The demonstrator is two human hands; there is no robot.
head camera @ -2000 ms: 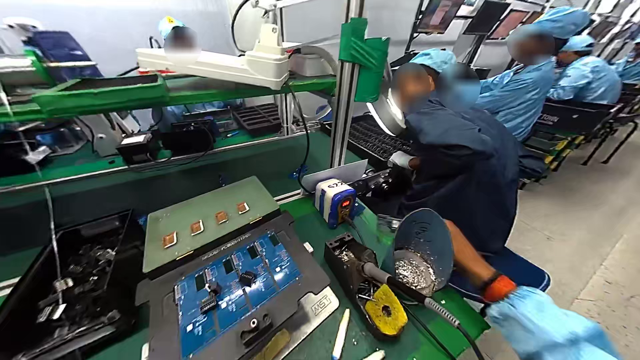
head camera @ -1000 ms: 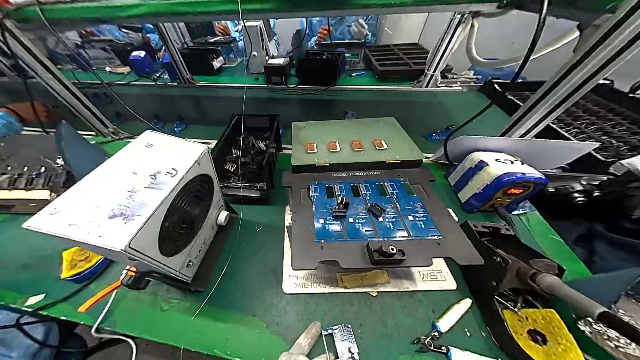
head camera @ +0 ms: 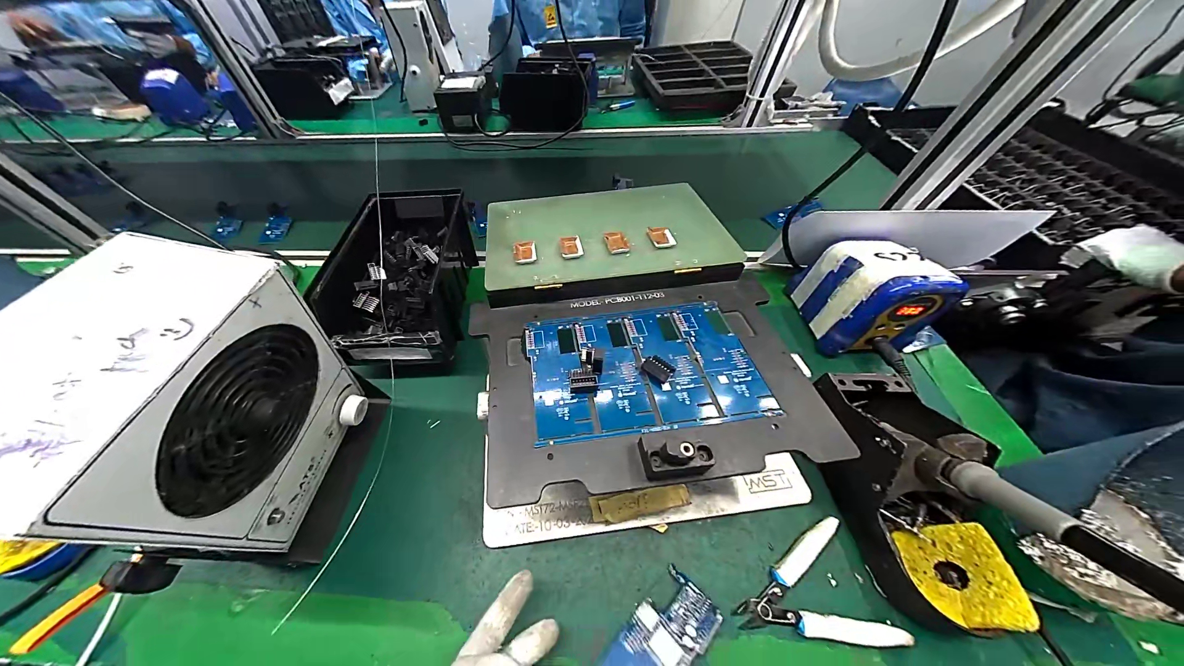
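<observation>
My left hand [head camera: 507, 622], in a whitish glove, shows at the bottom edge, thumb and finger apart with nothing between them. To its right lie small blue circuit boards [head camera: 668, 627], partly cut by the frame edge. My right hand is not in view. Beyond, a black fixture [head camera: 518, 467] holds a blue circuit board panel [head camera: 610, 421], with several loose black connectors [head camera: 658, 369] on it. Behind it a green hinged lid [head camera: 592, 211] carries several copper-coloured pads. White-handled cutting pliers [head camera: 803, 592] lie open right of the small boards.
At left stand a fan-type ionizer [head camera: 102, 370] and a black bin [head camera: 449, 277] of black connectors. At right are a blue soldering station [head camera: 860, 287], a soldering iron [head camera: 1008, 499] in its holder and a yellow sponge [head camera: 962, 564]. A co-worker's gloved hand [head camera: 1142, 254] is at the far right.
The view has swung left from the co-workers to the bench and come closer. My left hand and the small boards, absent from the earliest frame, now show at the bottom.
</observation>
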